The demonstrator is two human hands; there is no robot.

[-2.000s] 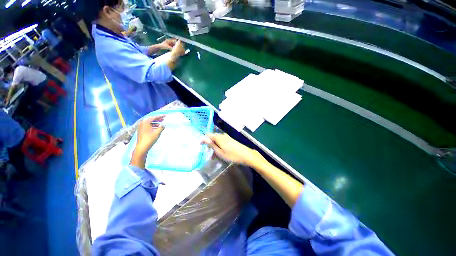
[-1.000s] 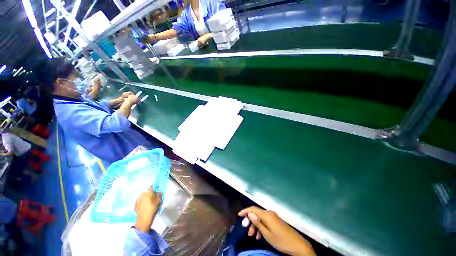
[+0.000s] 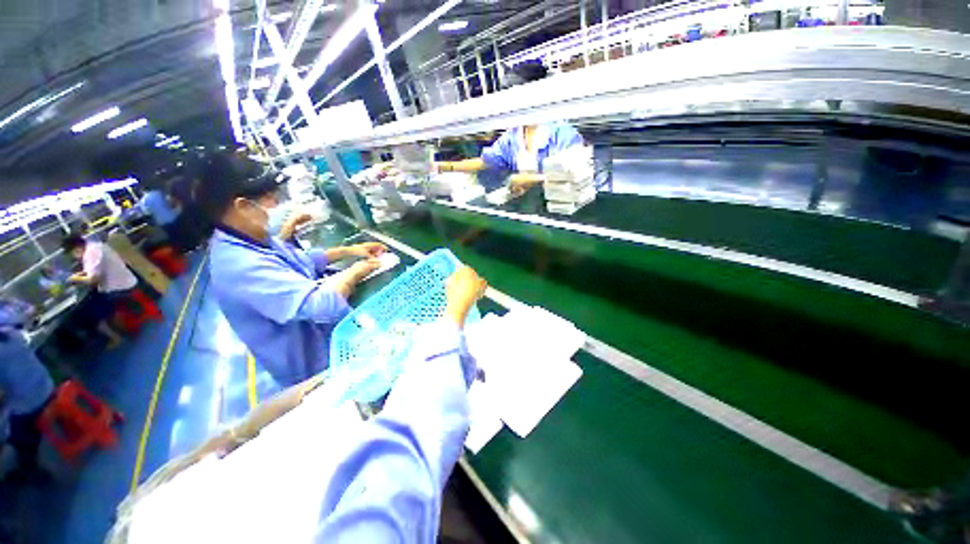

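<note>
My left hand (image 3: 465, 294) grips the raised right rim of a light-blue perforated basket (image 3: 406, 303). The basket is tilted, with whitish or clear contents low inside that I cannot make out. It is between the neighbouring worker and a stack of flat white box blanks (image 3: 537, 372) on the green belt. My sleeve hides part of the basket and the left edge of the stack. My right hand is out of the picture.
A lined carton (image 3: 255, 417) full of glaring white pieces is at lower left. A worker in blue (image 3: 271, 298) handles a white piece at the belt. Another worker (image 3: 548, 143) is across, beside stacked white boxes (image 3: 569, 181). A red stool (image 3: 80, 417) stands far left.
My left hand has raised the basket from the carton towards the belt and tilted it. My right hand has left the picture. The view has shifted.
</note>
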